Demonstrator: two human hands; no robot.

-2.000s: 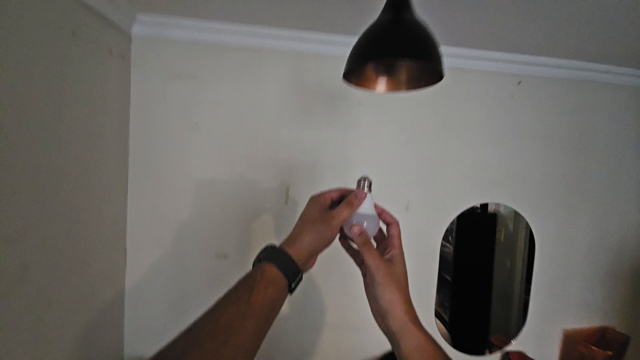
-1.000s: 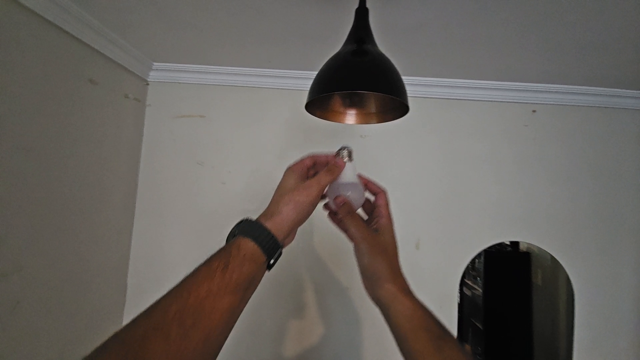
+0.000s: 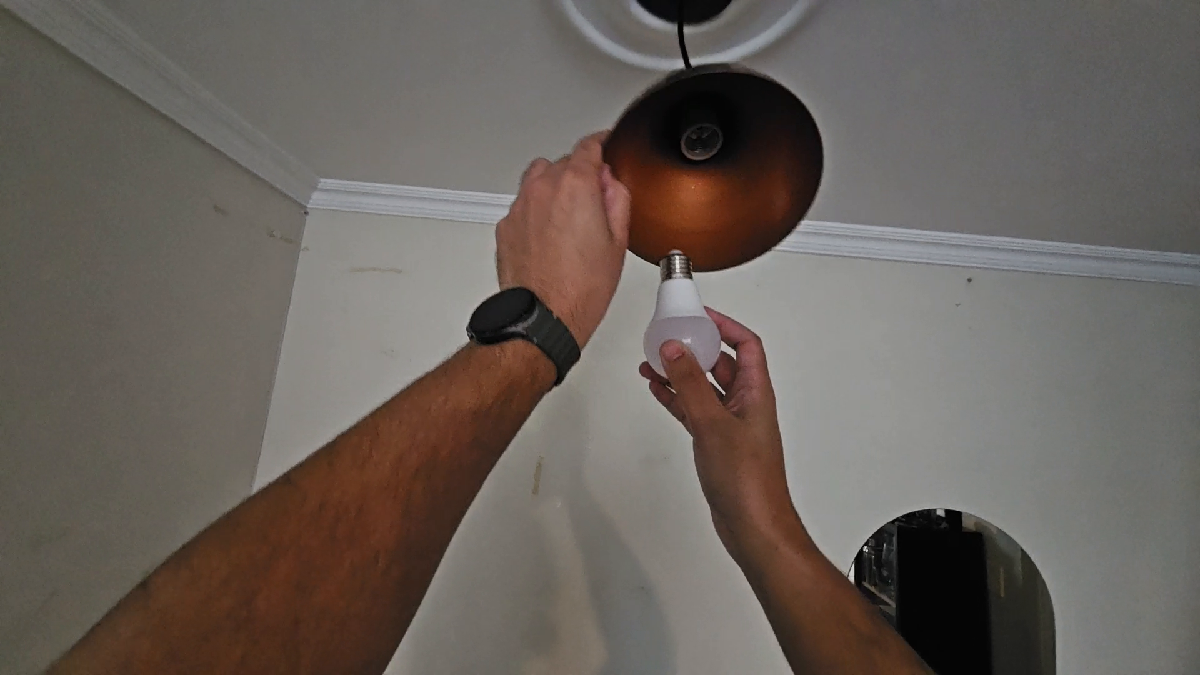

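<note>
My left hand, with a dark smartwatch on the wrist, grips the left rim of a pendant lamp shade. The shade is tilted so that its copper-coloured inside faces me, and a lamp socket shows deep within it, with no bulb in it. My right hand holds a white LED light bulb by its rounded diffuser. The bulb stands upright, its metal screw base up, in front of the shade's lower rim and below the socket.
The lamp hangs by a black cord from a round ceiling medallion. White crown moulding runs along the wall behind. A rounded mirror is on the wall at the lower right.
My left hand has left the bulb and taken hold of the shade, which is now tilted toward me. The bulb remains in my right hand. The view has tipped upward.
</note>
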